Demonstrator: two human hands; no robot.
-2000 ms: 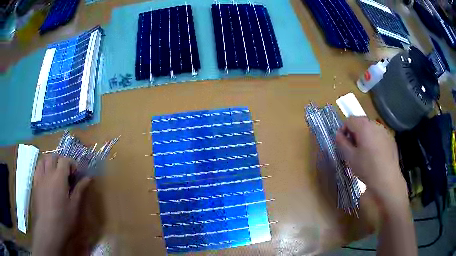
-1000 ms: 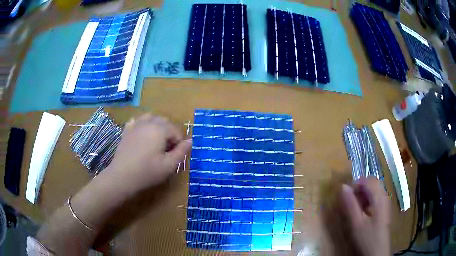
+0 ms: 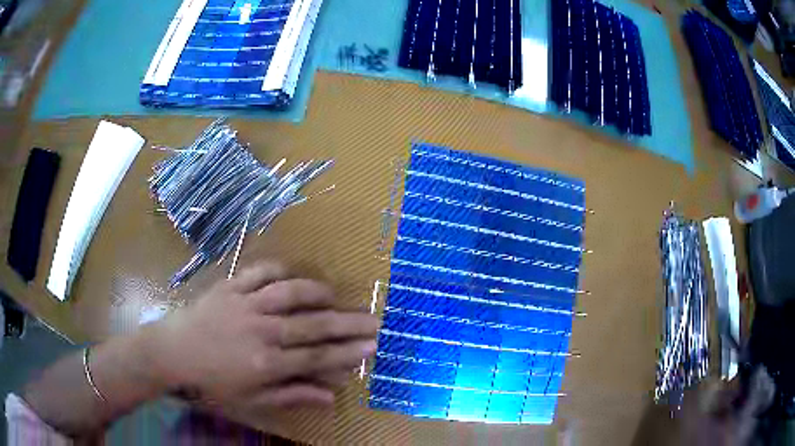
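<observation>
A bright blue solar cell string (image 3: pixel 484 287) with pale parallel lines lies flat in front of me. Short ribbon ends stick out past its right edge. Thin silver busbar ribbon (image 3: pixel 375 300) runs along its lower left edge; a fainter line shows higher up that side. My left hand (image 3: pixel 275 344) is palm down left of the string, fingertips at that ribbon; whether they grip it I cannot tell. My right hand (image 3: pixel 728 405) is blurred and partly cut off at the lower right, below the right bundle of loose ribbons (image 3: pixel 684 305); its grip is unclear.
A loose ribbon pile (image 3: pixel 218 192), white strip (image 3: pixel 91 209) and black bar (image 3: pixel 33 213) lie left. A finished panel stack (image 3: pixel 227 52) and dark cell stacks (image 3: pixel 601 65) lie behind. At right are another white strip (image 3: pixel 722 287), a white bottle (image 3: pixel 760 202) and a dark unit (image 3: pixel 776 253).
The view has shifted, moving the blue string right and up in the picture. My left hand has moved down the string's left edge. My right hand is lower and further right, partly out of frame.
</observation>
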